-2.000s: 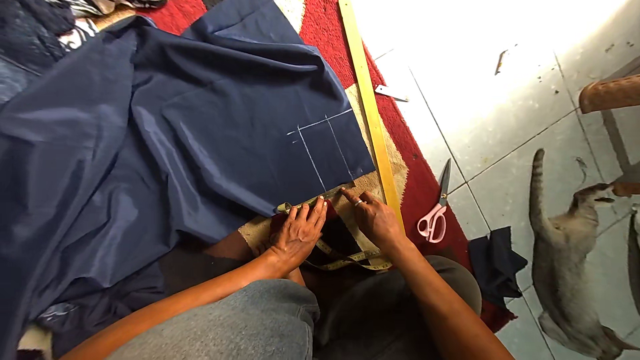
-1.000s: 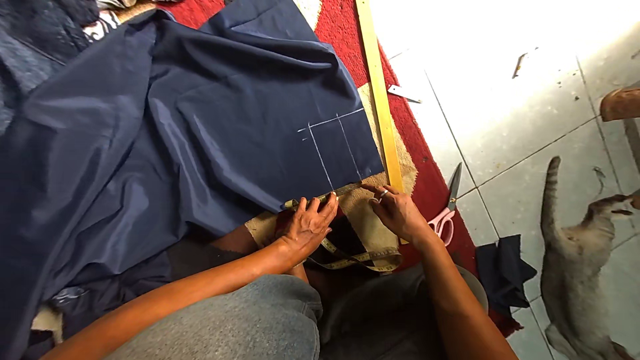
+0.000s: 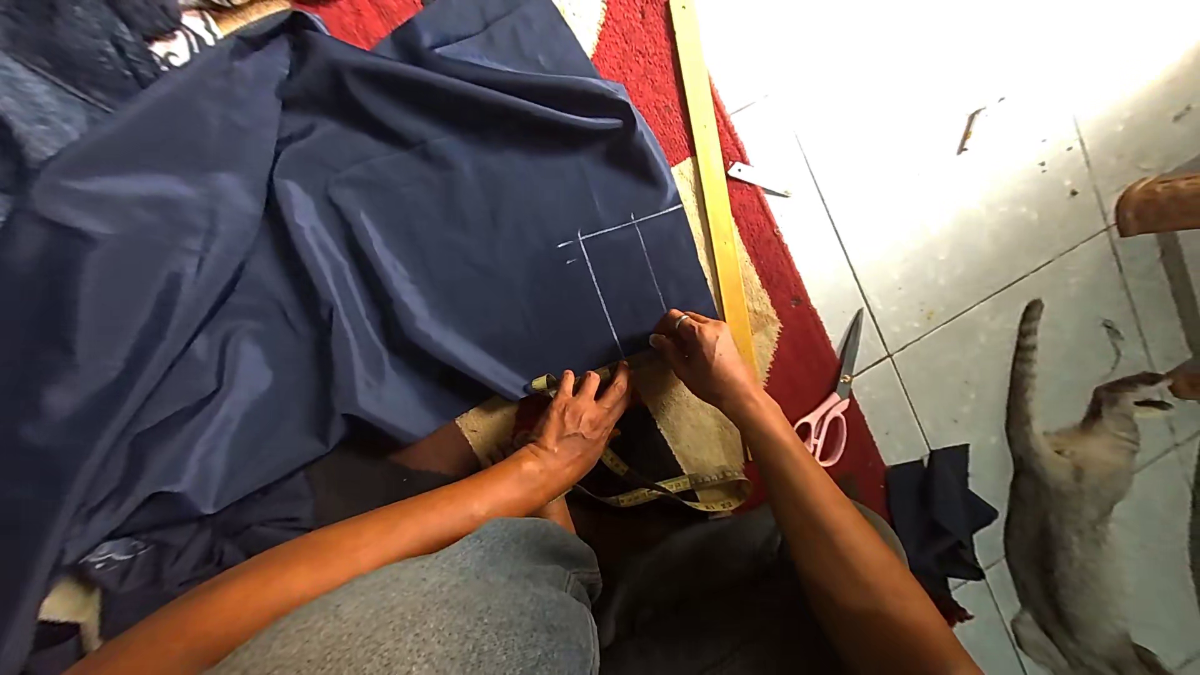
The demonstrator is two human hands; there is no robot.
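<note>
Dark blue fabric (image 3: 450,216) lies spread over the rug, with white chalk lines near its lower right corner. My left hand (image 3: 577,427) rests with its fingertips on the fabric's lower edge, over a yellow tape measure (image 3: 698,486) whose end pokes out at the left and whose rest curls below. My right hand (image 3: 698,356) is on the fabric by the lower end of a chalk line, fingers pinched together; whether a small chalk is between them is hidden. A yellow wooden ruler (image 3: 710,169) lies along the fabric's right side.
Pink-handled scissors (image 3: 825,427) lie at the edge of the red and beige rug (image 3: 787,309). A small white-ended tool (image 3: 757,178) is beyond the ruler. Dark fabric scraps (image 3: 937,511) and a cat (image 3: 1073,506) are on the tiled floor at right, near a wooden furniture piece (image 3: 1158,206).
My right hand has moved from the fabric's lower edge up onto the fabric by the chalk line. My left hand stays at the lower edge.
</note>
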